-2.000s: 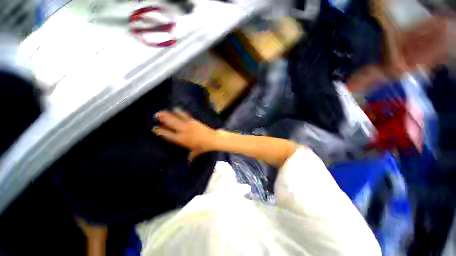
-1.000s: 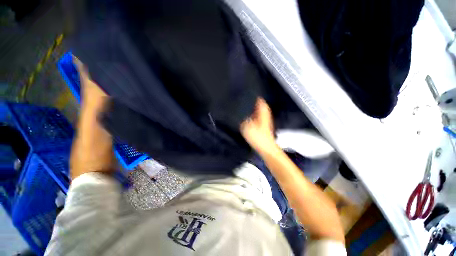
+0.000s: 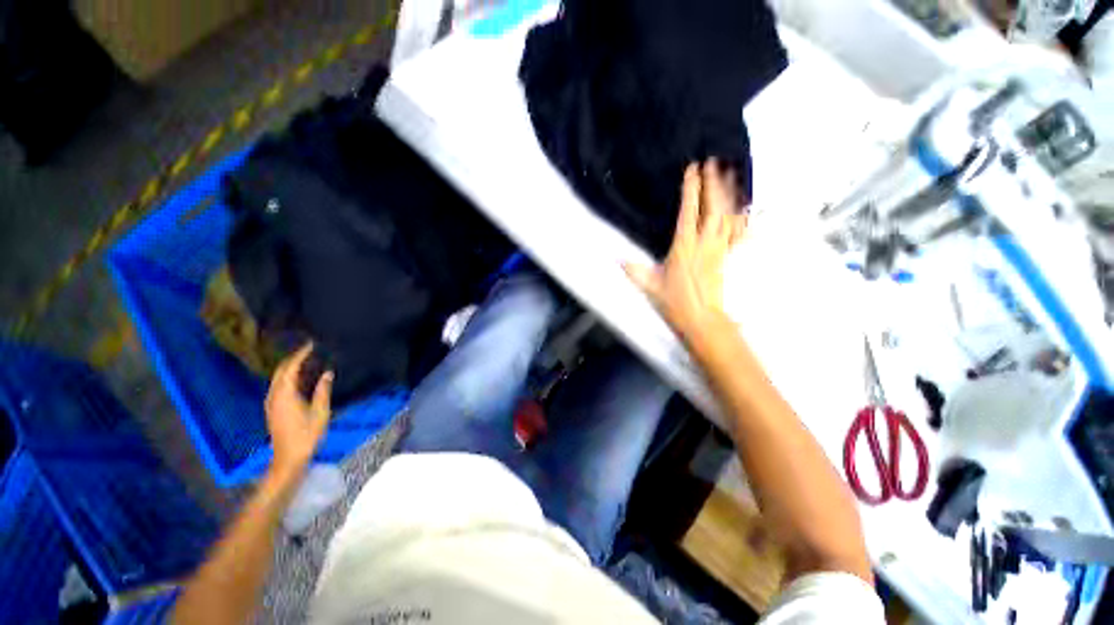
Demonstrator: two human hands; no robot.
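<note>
A dark garment (image 3: 354,244) lies heaped in and over the blue crate (image 3: 183,354) at the left. My left hand (image 3: 297,409) is at the garment's lower edge, with thumb and fingers around a bit of the cloth. A second black garment (image 3: 641,98) lies on the white machine table (image 3: 794,305). My right hand (image 3: 702,250) rests on its lower edge, fingers spread and fingertips on the cloth; it is not closed on it.
The sewing machine (image 3: 941,171) stands at the upper right. Red-handled scissors (image 3: 886,454) and black scraps (image 3: 957,492) lie on the table. A cardboard box (image 3: 733,549) is under the table. More blue crates (image 3: 98,488) stand lower left, near yellow-black floor tape (image 3: 183,159).
The large dark garment has moved from in front of me down to the crate at the left. My right hand has let go of it and moved onto the garment on the table.
</note>
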